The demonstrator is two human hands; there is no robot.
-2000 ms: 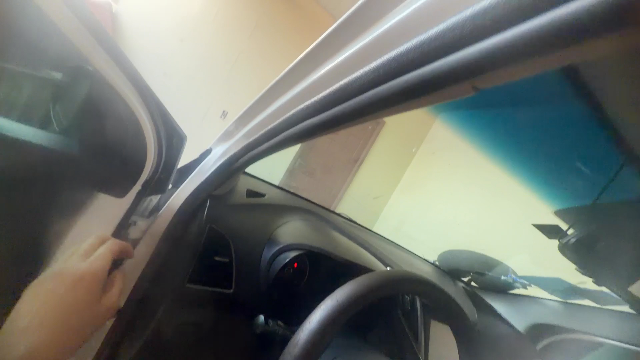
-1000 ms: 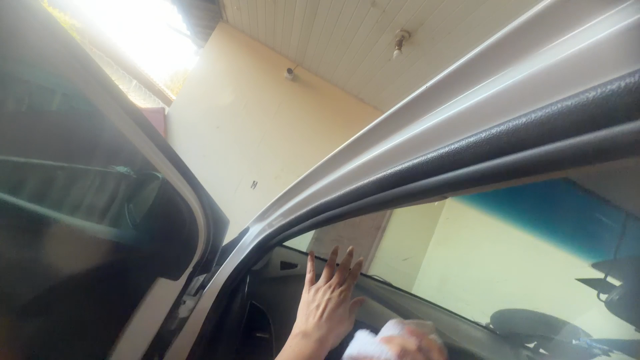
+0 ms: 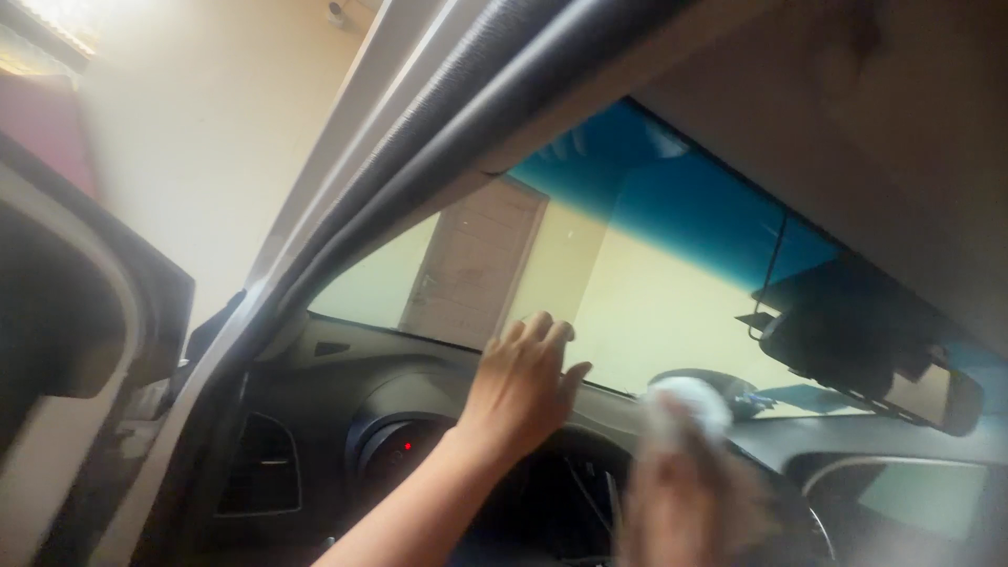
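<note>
My left hand is raised above the car's instrument cluster, its fingers apart and holding nothing, in front of the lower windshield; whether it touches the glass I cannot tell. To its right, my blurred right hand grips a white cloth over the dashboard. Part of the steering wheel shows behind both hands. A brown door stands beyond the glass.
The pillar and door frame slant across the left side, beside the open car door. A rearview mirror and a dark device with a cable hang at the right. An air vent is at lower left.
My left hand was at the door edge two seconds ago, then over the dashboard with fingers spread. The white cloth came into view one second ago. The view has shifted into the cabin.
</note>
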